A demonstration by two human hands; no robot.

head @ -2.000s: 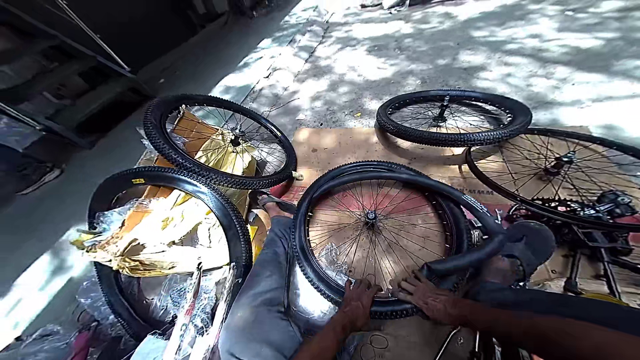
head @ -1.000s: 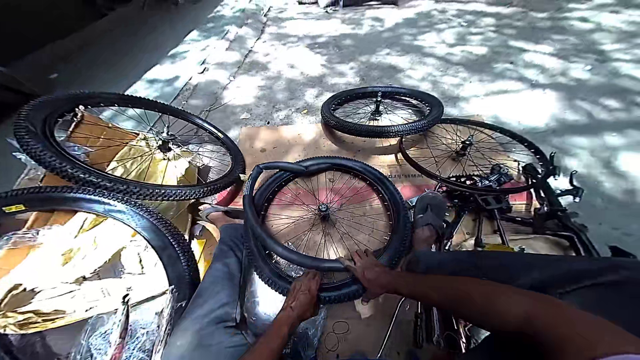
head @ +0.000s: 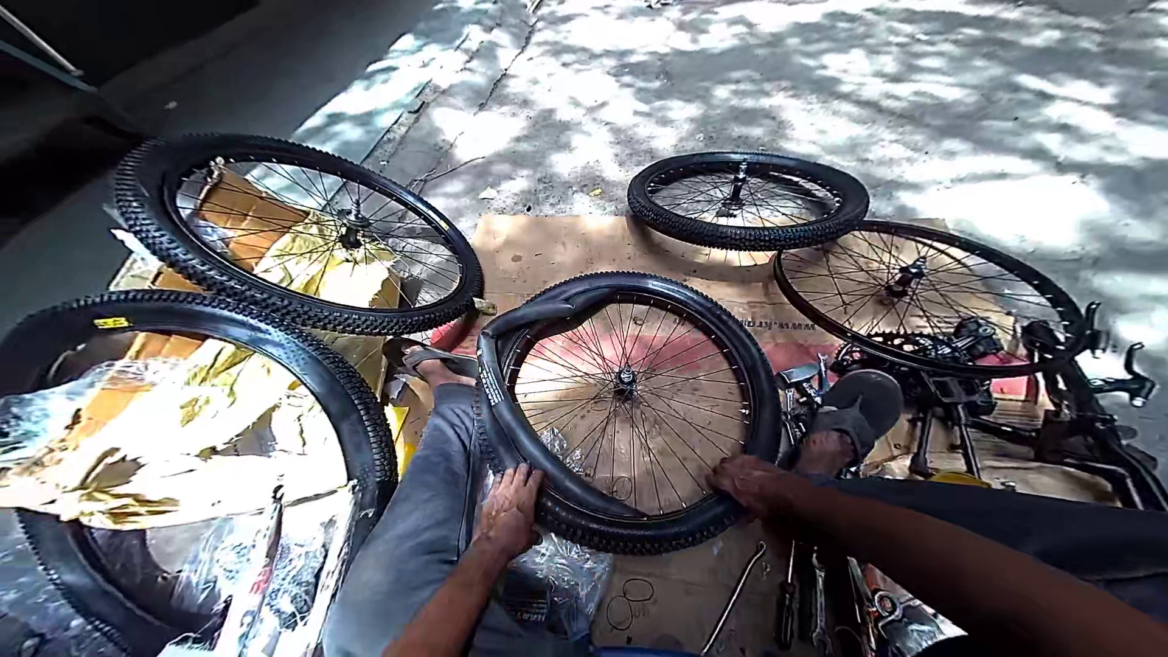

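A spoked bicycle wheel with a knobbly black tire [head: 671,538] lies between my legs. A black rubber inner tube [head: 534,447] runs along its left side, partly tucked at the lower edge and bulging loose at the upper left. My left hand [head: 511,511] grips the tire and tube at the lower left, fingers over the top. At the lower right, my right hand [head: 753,484] holds the tire and rim, its fingertips at the rim's inner edge. The hub [head: 625,379] shows at the wheel's middle.
Tired wheels lie at the left [head: 411,319] and back right [head: 748,242]. A bare rim [head: 976,370] rests on black bicycle frame parts [head: 1095,438]. A loose tire [head: 365,429] lies over plastic and paper. Wrenches [head: 818,593] and a metal rod [head: 735,593] lie on cardboard [head: 547,246].
My hands have moved apart along the tire, the right one toward the lower right. More of the tube now lies against the wheel's left side, where a loop stood out before.
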